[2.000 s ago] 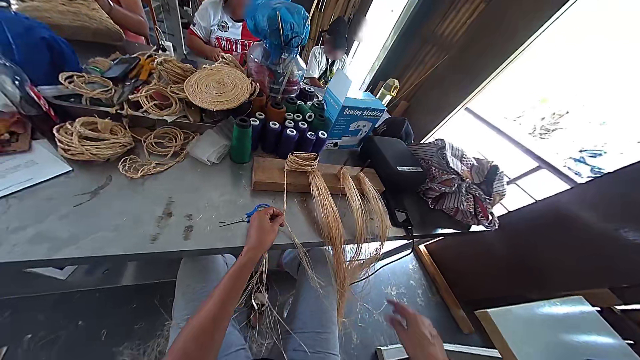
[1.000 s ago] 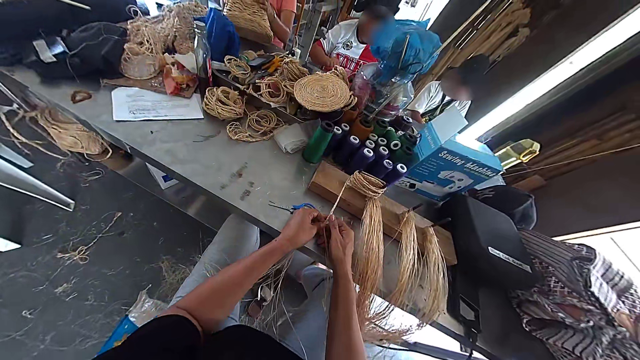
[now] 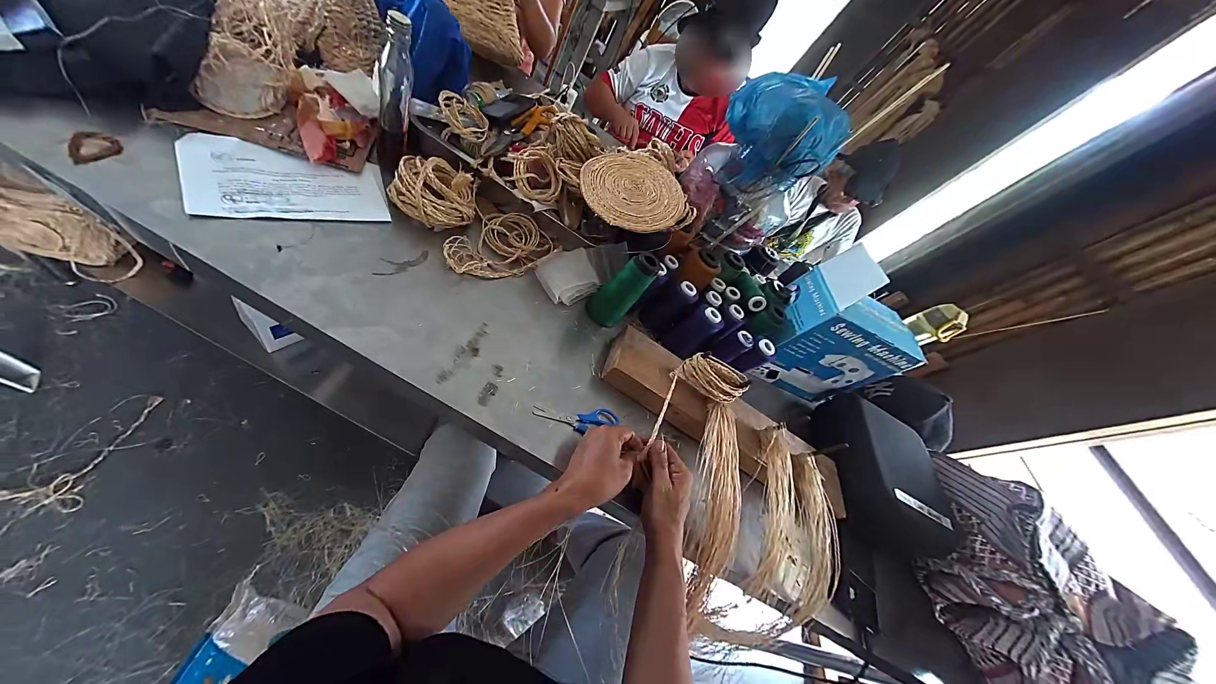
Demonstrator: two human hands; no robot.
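My left hand (image 3: 600,464) and my right hand (image 3: 665,483) meet at the table's near edge, both pinching a braided fiber cord (image 3: 662,410). The cord runs up to a coil of the same braid (image 3: 712,377) on a wooden board (image 3: 655,375). Long bundles of loose tan fiber (image 3: 719,475) hang from the board over the table edge, right of my right hand. Blue-handled scissors (image 3: 597,419) lie just beyond my left hand. My fingers partly hide the end of the cord.
Thread cones (image 3: 622,290), a blue sewing machine box (image 3: 845,347) and a black case (image 3: 883,475) stand beyond the board. Coiled ropes (image 3: 432,192), a round woven mat (image 3: 635,192), a glass bottle (image 3: 392,95) and a printed paper (image 3: 275,180) lie farther left. A person (image 3: 665,90) sits across the table.
Two seconds ago my right hand was away from the cord, low at the right; it has since come to the cord beside my left hand. The view has swung and tilted a lot.
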